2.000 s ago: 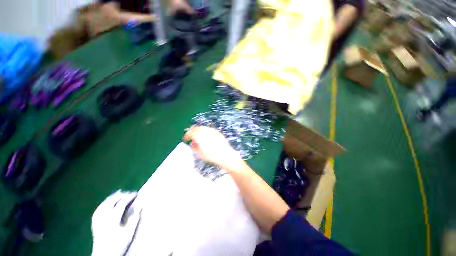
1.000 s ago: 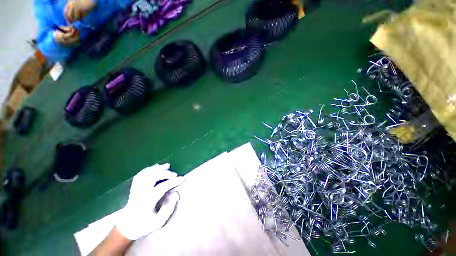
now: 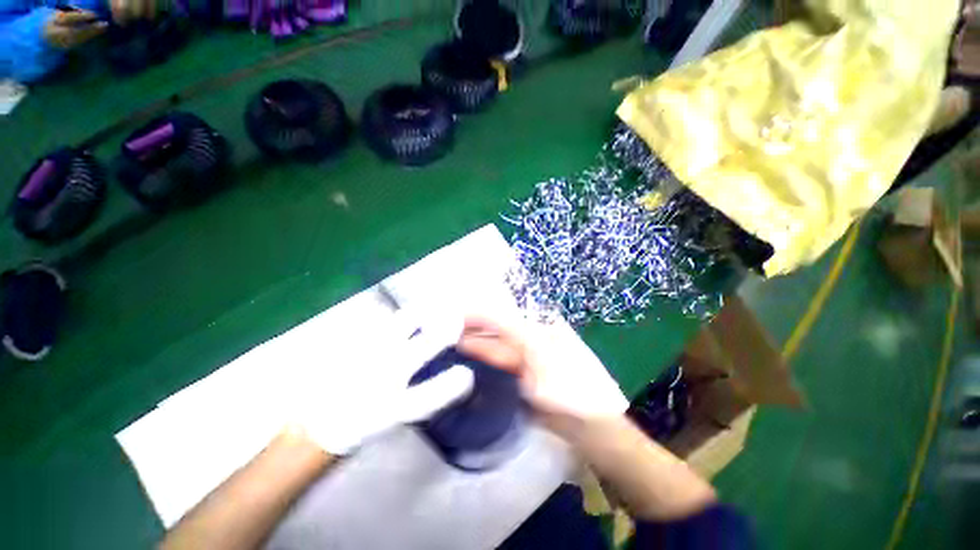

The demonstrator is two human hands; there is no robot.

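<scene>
My left hand [image 3: 376, 397], in a white glove, grips the left side of a dark navy plastic part [image 3: 481, 417] above the white work mat [image 3: 258, 376]. My bare right hand [image 3: 516, 365] is on the part's upper right side. Both hands and the part are blurred, and I cannot tell whether a wire piece is between the fingers. A tangled pile of silver wire springs [image 3: 602, 252] lies just beyond the mat's right corner.
A yellow woven sack [image 3: 795, 129] covers the pile's far side. Round black ribbed housings [image 3: 296, 118] line the green table. A cardboard box [image 3: 741, 365] with dark parts stands below the right edge. A person's blue sleeve [image 3: 27, 43] shows at the far left.
The dark part is now in my hands over the mat. My bare right hand, out of view a second ago, is back. The view has shifted, showing the sack and box again.
</scene>
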